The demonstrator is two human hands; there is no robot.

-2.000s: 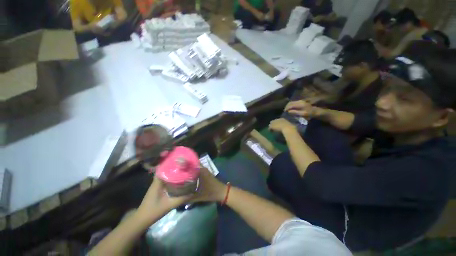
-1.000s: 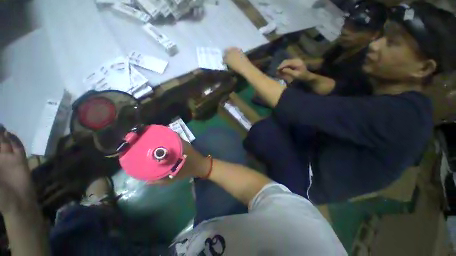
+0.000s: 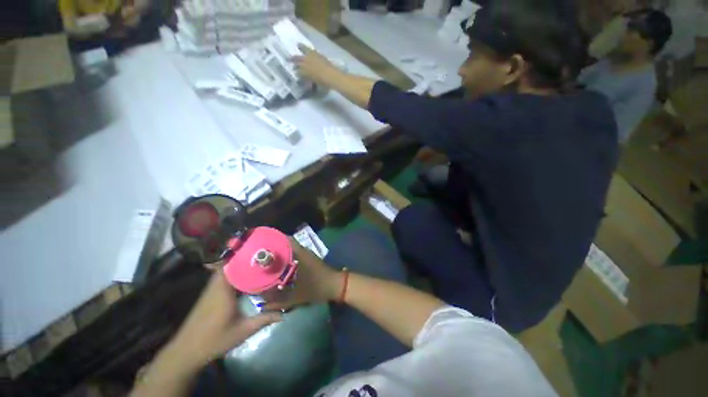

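Note:
The water bottle [image 3: 258, 260] stands upright between my hands, seen from above, with its pink top and small pale spout showing. Its dark smoky lid [image 3: 208, 226] is flipped open toward the table, with a pink inner disc. My right hand [image 3: 309, 273] is wrapped around the bottle's right side; a red band is on the wrist. My left hand [image 3: 221, 314] is at the bottle's lower left, thumb and fingers apart. Whether it touches the bottle is hard to tell. The bottle's body is mostly hidden under the top and hands.
Printed slips [image 3: 231, 177], a flat sheet [image 3: 343, 140] and a longer white box [image 3: 143, 240] lie near the table edge. Small cartons [image 3: 268, 70] are heaped farther back. A person sits close at right, one arm over the table. A brown case [image 3: 39, 70] stands far left.
My left hand, away at the far left a second ago, is back beside the bottle. The lid, closing over the top two seconds ago or unclear then, now stands open. The neighbour's arm has reached to the carton heap.

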